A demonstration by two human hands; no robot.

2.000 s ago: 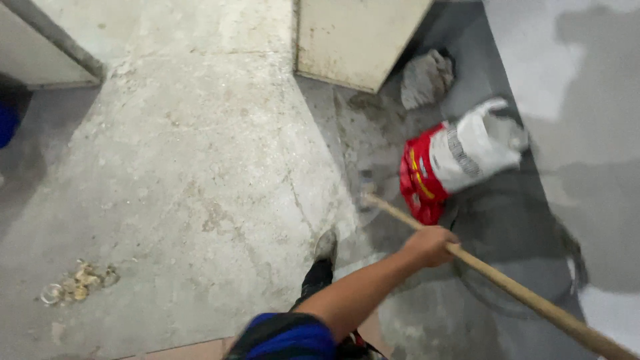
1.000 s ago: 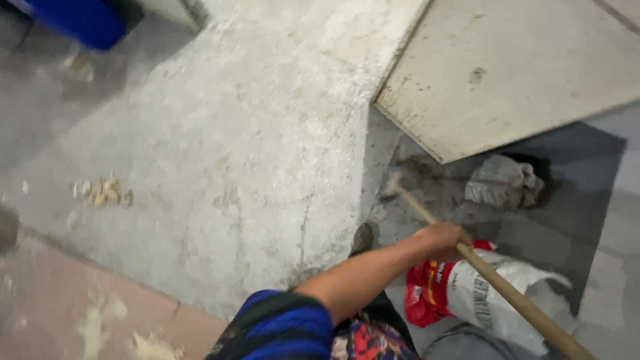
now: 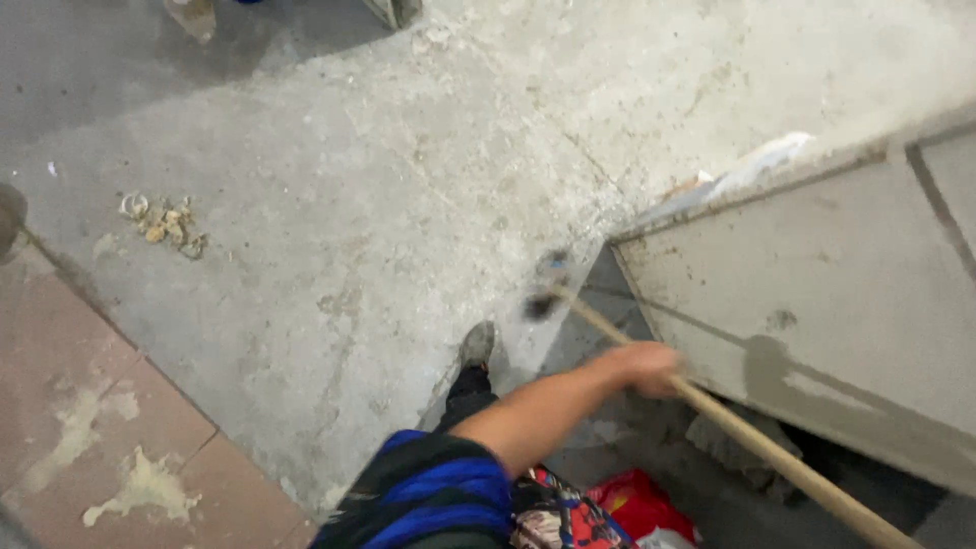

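My left hand (image 3: 652, 370) is closed around a long wooden pole (image 3: 770, 450), with the bare forearm reaching across from a blue-and-black sleeve. The pole runs from the lower right edge up to a blurred dark tool head (image 3: 545, 293) with a bit of blue. This head is at the pale concrete floor, left of the light panel's corner; its exact kind cannot be told. My right hand is not in view, and the pole's far end runs out of the picture. A shoe (image 3: 478, 345) stands below and left of the tool head.
A large light panel (image 3: 808, 282) fills the right side. Beneath it are a grey crumpled lump (image 3: 743, 450) and a red bag (image 3: 640, 503). Crumbled debris (image 3: 169, 225) lies on the left floor, near stained reddish tiles (image 3: 114, 450). A pale strip (image 3: 732, 179) lies along the panel's edge.
The tool head has moved from the shaded grey floor onto the lighter concrete. My left hand stays closed on the pole. The view has swung, so the bag sits lower in the picture.
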